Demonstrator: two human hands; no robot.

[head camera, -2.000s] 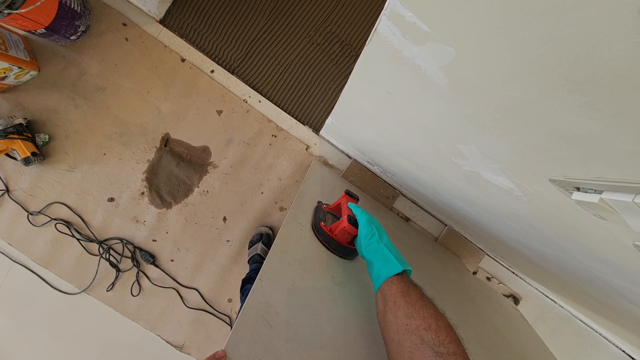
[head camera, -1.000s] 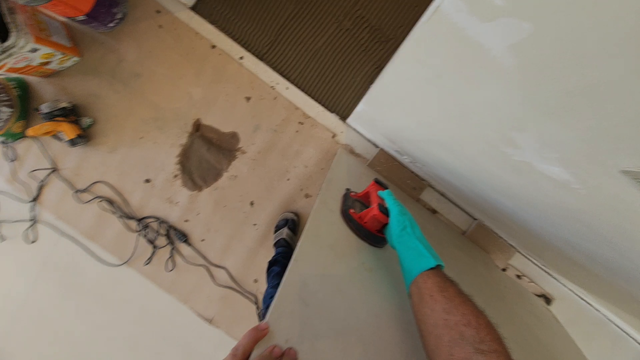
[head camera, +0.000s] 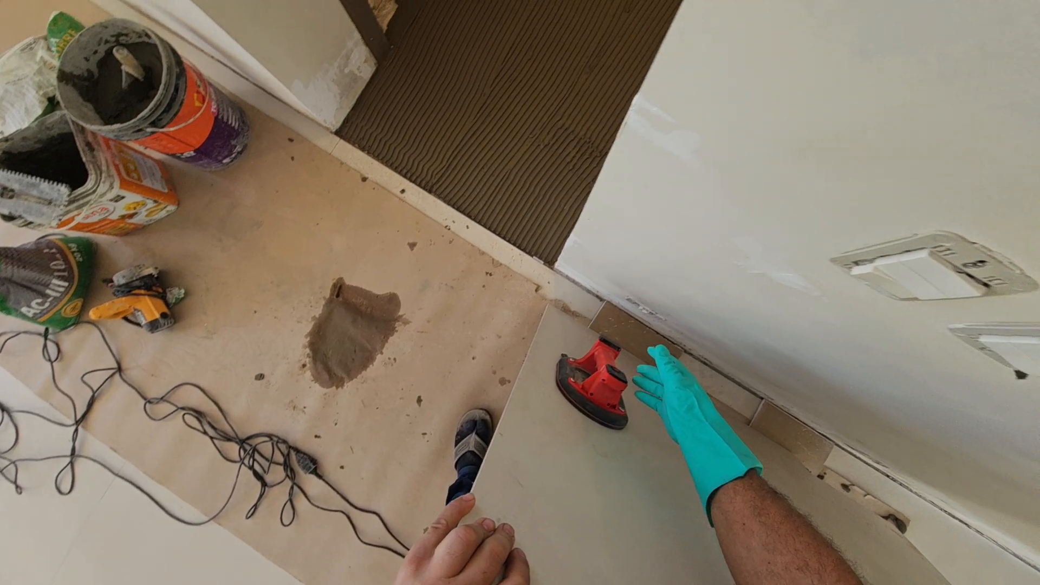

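My right hand (head camera: pixel 691 414), in a teal rubber glove, is off the red suction cup lifter (head camera: pixel 597 383), its fingers extended just to the right of the handle. The lifter's black pad rests on a large grey tile panel (head camera: pixel 601 487). My bare left hand (head camera: pixel 467 548) holds the left edge of the panel at the bottom of the view; its thumb is hidden. One shoe (head camera: pixel 473 435) shows beside that edge.
Notched adhesive (head camera: pixel 520 106) covers the floor beyond the doorway. A mortar patch (head camera: pixel 353 333) lies on floor paper. A bucket (head camera: pixel 203 122), bags, a yellow power tool (head camera: pixel 142 301) and a tangled cable (head camera: pixel 268 455) are at left. Switch boxes (head camera: pixel 934 268) are on the right wall.
My right hand has let go of the suction lifter and moved to the right of its handle. More of my left hand shows on the panel's edge. The view has shifted.
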